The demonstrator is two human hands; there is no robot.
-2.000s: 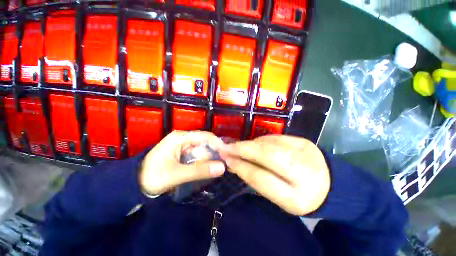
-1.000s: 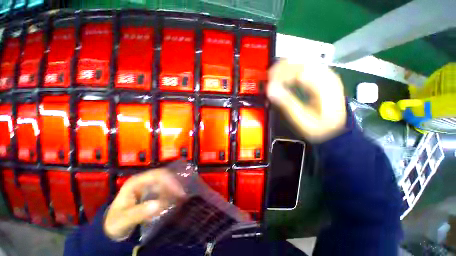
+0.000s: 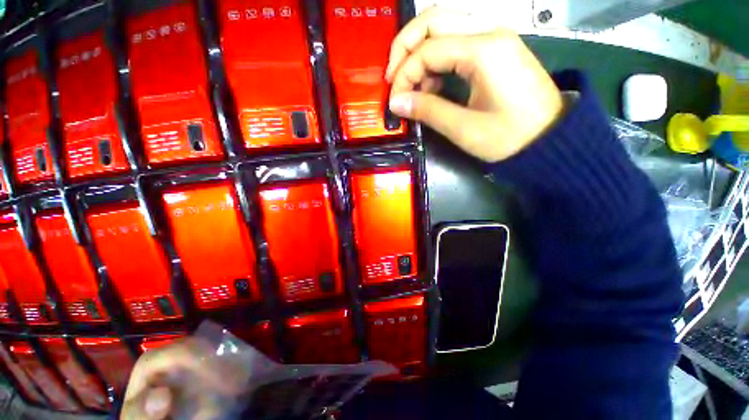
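Note:
A black tray (image 3: 341, 156) holds rows of glossy red covers with white print, several with a small dark oblong part near the lower right corner. My right hand (image 3: 480, 94) is at the top right cover (image 3: 361, 61). Its thumb and fingertips are bent over the cover's lower right edge, touching at the small dark part (image 3: 392, 122); whether they grip it is hidden. My left hand (image 3: 176, 381), blurred and partly cut off at the bottom, holds crinkled clear film (image 3: 238, 365) around a dark gridded sheet (image 3: 308, 394), above the tray's lowest row.
A smartphone (image 3: 470, 287) lies right of the tray on the green surface. Clear bags (image 3: 686, 209), a white rounded object (image 3: 645, 98), a yellow and blue fan (image 3: 690, 133) and a white frame sheet (image 3: 713, 267) are at the right. A pale metal edge runs along the top right.
My right hand has moved from beside the tray onto the top right cover. My left hand with film and sheet is lower and further left. The view has come closer to the tray.

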